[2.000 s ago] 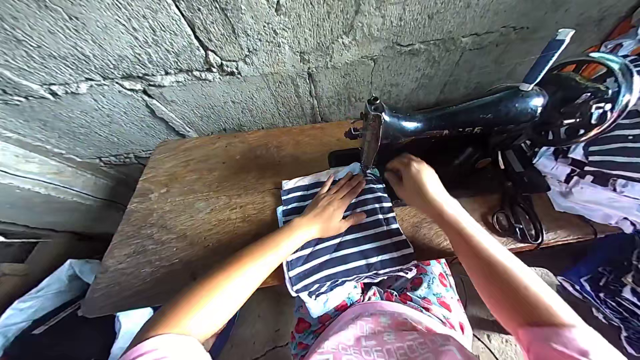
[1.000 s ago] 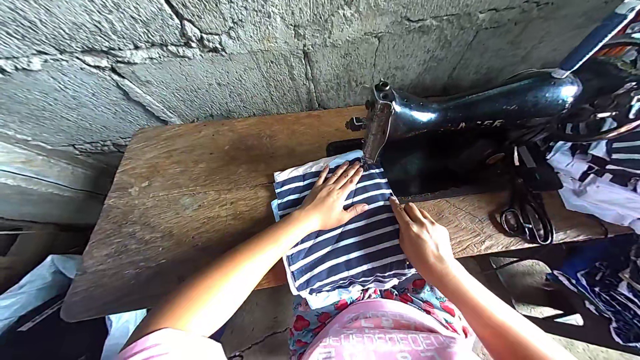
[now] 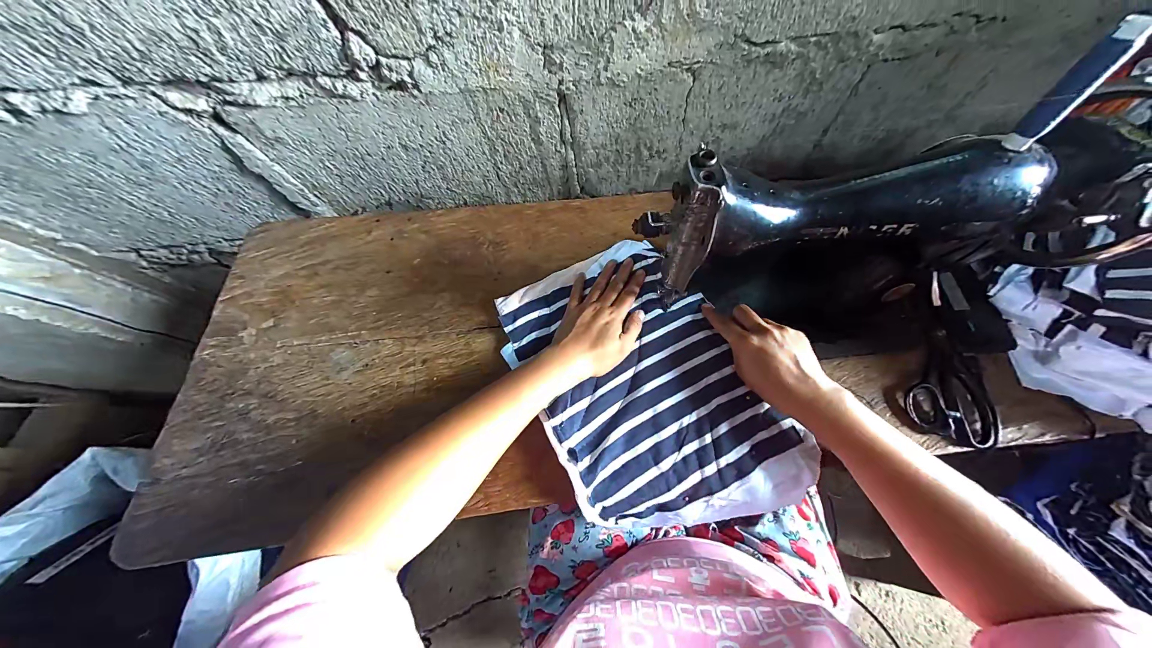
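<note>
Navy-and-white striped fabric (image 3: 666, 414) with white edges lies under the needle area of a black sewing machine (image 3: 864, 207) and hangs over the table's front edge. My left hand (image 3: 601, 324) rests flat on the fabric, fingers spread, just left of the needle bar. At the fabric's right edge, close to the machine bed, my right hand (image 3: 769, 355) touches the cloth with its fingers bent; whether it pinches the cloth cannot be told. The presser foot is partly hidden by the machine head.
The wooden table (image 3: 360, 360) extends to the left. Black-handled scissors (image 3: 952, 400) lie on its right part, near a pile of striped and white cloth (image 3: 1080, 333). A cracked block wall (image 3: 468, 144) stands behind. More cloth lies low at both sides.
The fabric has turned, its lower end now further right. My right hand, beside the needle two seconds ago, is now lower along the fabric's right edge. My left hand stays flat on the cloth.
</note>
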